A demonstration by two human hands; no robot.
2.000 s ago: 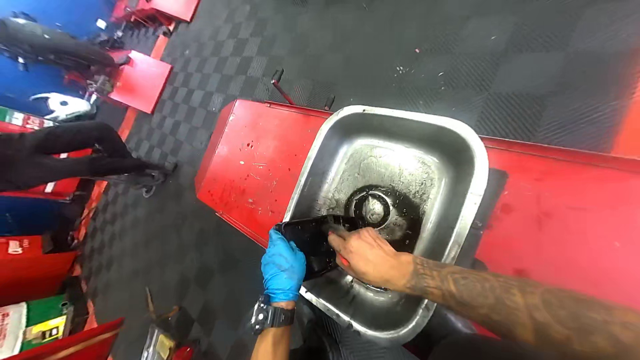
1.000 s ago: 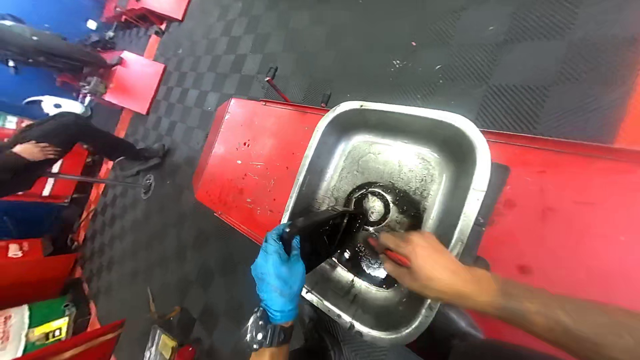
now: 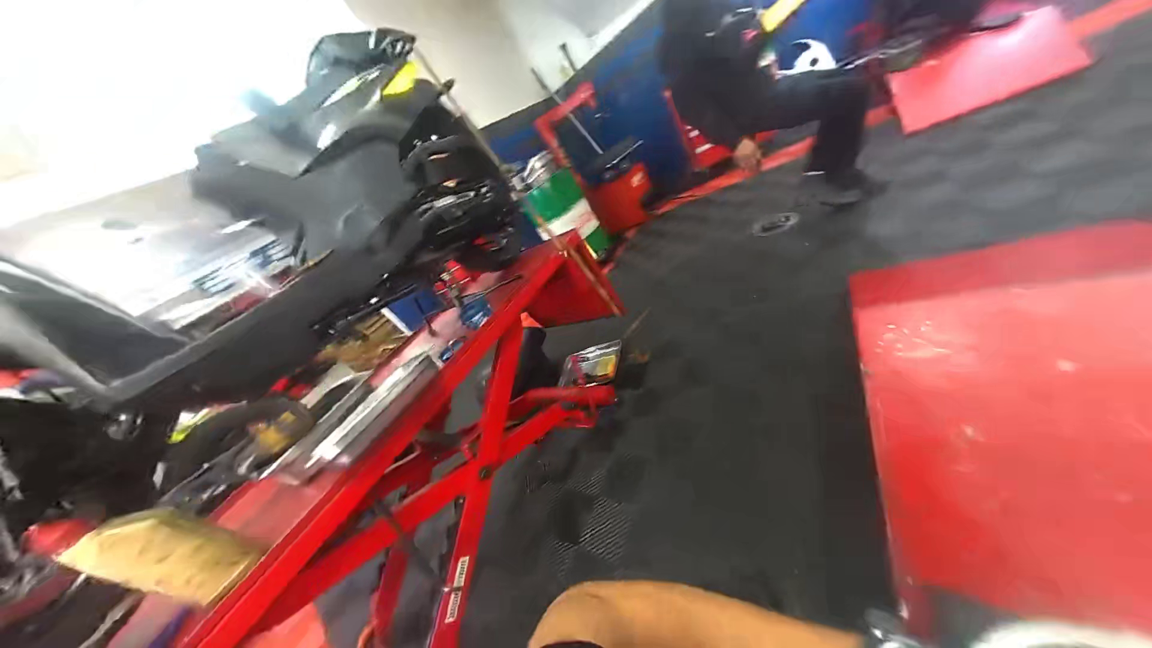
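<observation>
Neither of my hands shows in the head view; only a bare forearm [image 3: 684, 616] crosses the bottom edge, with a dark band at its lower left. Right of that arm, a small pale strip of a rim [image 3: 1035, 634] shows at the bottom edge, below the red platform [image 3: 1008, 423]. What my hands hold is out of sight. The picture is blurred.
On the left stands a red scissor lift table [image 3: 486, 468] bearing a motorcycle [image 3: 360, 180], tools and a yellowish box [image 3: 162, 553]. A green and white drum [image 3: 567, 207] is behind it. Another person [image 3: 765, 99] is low down at the back. Dark matting [image 3: 738, 405] covers the floor.
The view has swung far to the left. My gloved left hand, my bare right hand and the black part at the steel basin have gone out of view.
</observation>
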